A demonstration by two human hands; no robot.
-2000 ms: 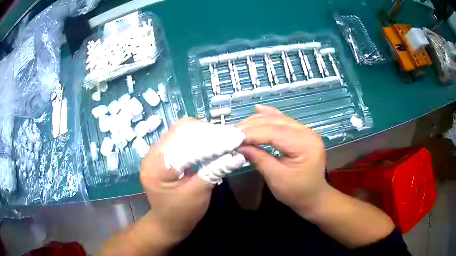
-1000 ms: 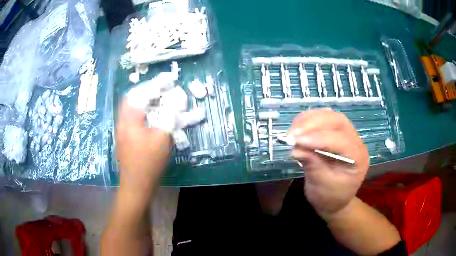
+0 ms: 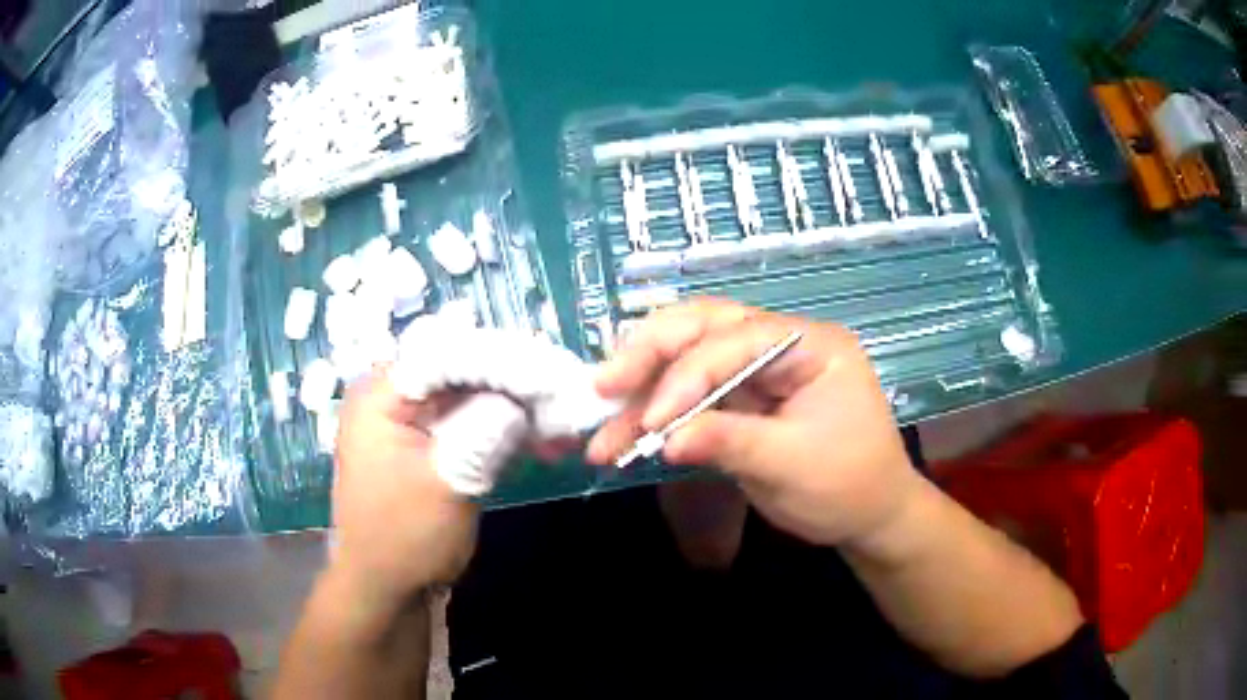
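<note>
My left hand (image 3: 445, 431), with white ribbed finger cots on thumb and fingers, is in front of the left tray. Its fingertips close around something white that I cannot tell apart from the cots. My right hand (image 3: 766, 424) touches the left fingertips and holds a slim silvery rod (image 3: 725, 394), slanting up to the right, with a small white piece near its lower end. Loose white plastic housings (image 3: 358, 304) lie in the left blister tray (image 3: 527, 294). Finished assemblies (image 3: 793, 185) lie side by side in the right blister tray (image 3: 1033, 294).
A small parts box (image 3: 363, 116) of white pieces is at upper left. Crumpled plastic bags (image 3: 96, 260) lie far left. Shiny thin parts in a clear bag (image 3: 1028, 116) and an orange fixture (image 3: 1146, 144) are at upper right. Red stools (image 3: 1094, 506) stand below the bench.
My left hand has come back from the loose housings toward the middle. My right hand has moved left to meet it, and the rod now slants up to the right. The view has shifted.
</note>
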